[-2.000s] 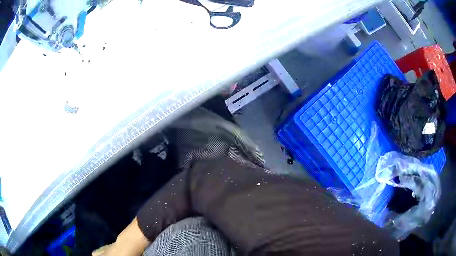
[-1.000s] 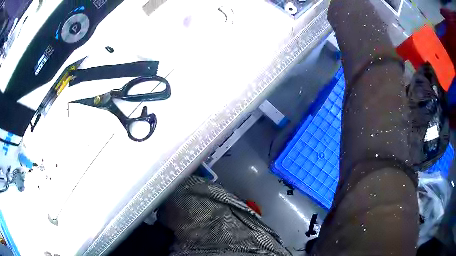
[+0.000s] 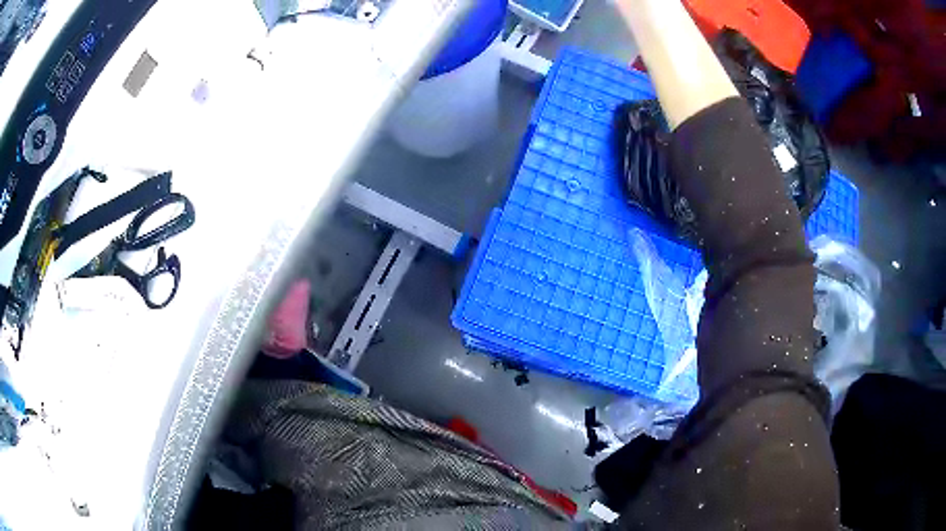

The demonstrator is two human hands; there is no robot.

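My right forearm in a dark brown sleeve reaches up over the blue grid crate (image 3: 560, 239) at the right; the bare wrist shows, but the hand is cut off by the top edge. My left hand is not in the picture. A shiny black bundle with a white label (image 3: 794, 130) lies on the crate, partly behind the sleeve. A crumpled clear plastic bag (image 3: 845, 301) lies at the crate's lower right. Black-handled scissors (image 3: 156, 249) lie on the white table (image 3: 239, 135) at the left.
The sewing machine's dark panel (image 3: 47, 114) is at the far left. A red-orange stool (image 3: 762, 26) stands behind the bundle. A white bin with a blue rim (image 3: 446, 109) stands beside the table. A metal leg frame (image 3: 384, 280) and dark scraps are on the floor. The checked apron (image 3: 363, 456) is below.
The view has swung right, so the table and scissors sit further left. More of the crate and bundle show. My right forearm's bare wrist has come into view at the top.
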